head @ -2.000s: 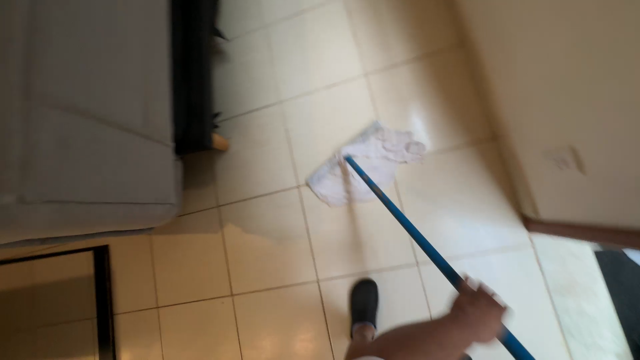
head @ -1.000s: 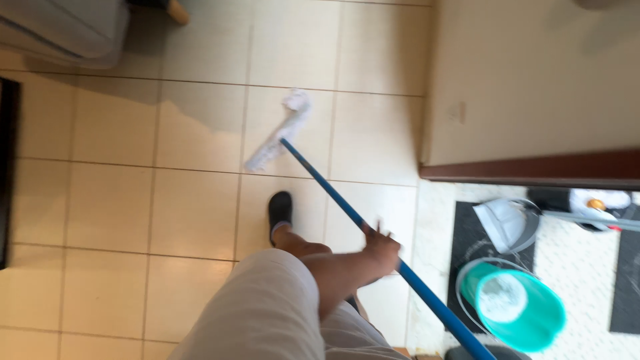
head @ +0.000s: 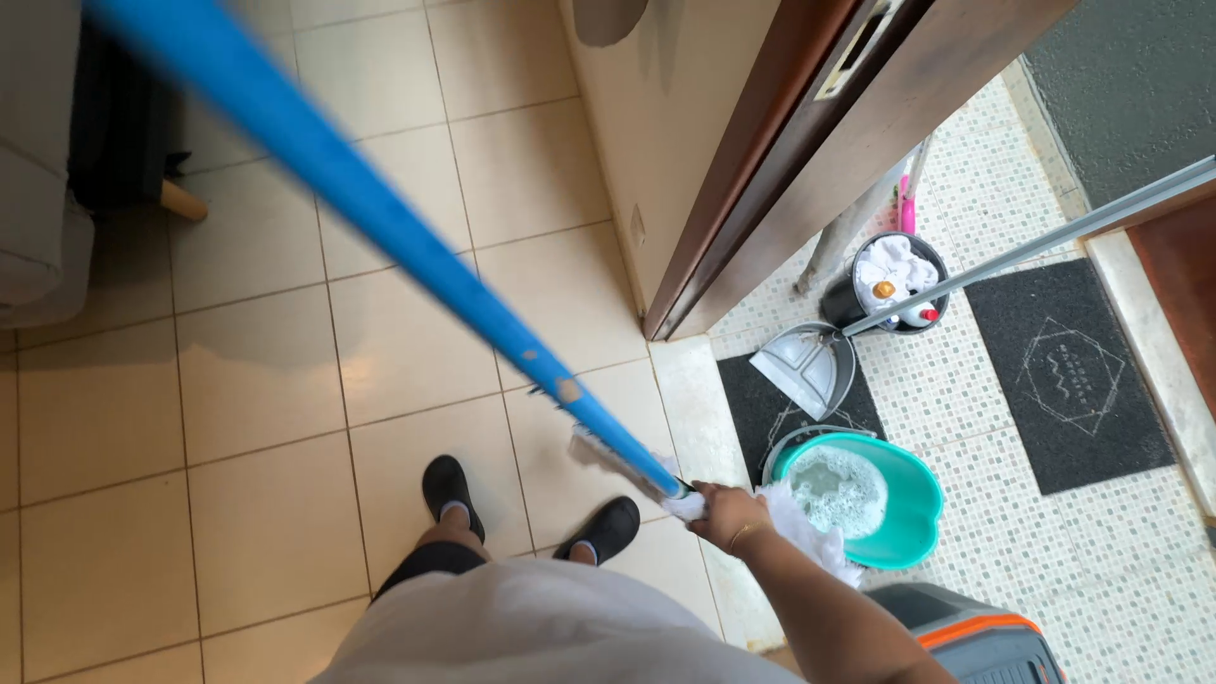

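Note:
A blue pole (head: 408, 247) slants from the upper left down to a broom or squeegee head (head: 617, 458) beside the doorway. My right hand (head: 731, 518) is closed on a white cloth (head: 807, 532) at that head, and part of the cloth hangs to the right of the hand. The cloth is against the near left side of a teal bucket (head: 917, 503) of foamy water. My left hand is out of view.
A grey dustpan (head: 807, 366) with a long handle lies behind the bucket. Beyond it are a black bin (head: 841, 299) holding cloths and bottles, and a dark doormat (head: 1073, 380). A wooden door frame (head: 722, 190) stands above the threshold; a grey and orange case (head: 988, 632) is at lower right.
The head of the pole has come from the tiled floor to the doorway beside the bucket. The hand seen on the pole before is now down at the cloth. The view has shifted right.

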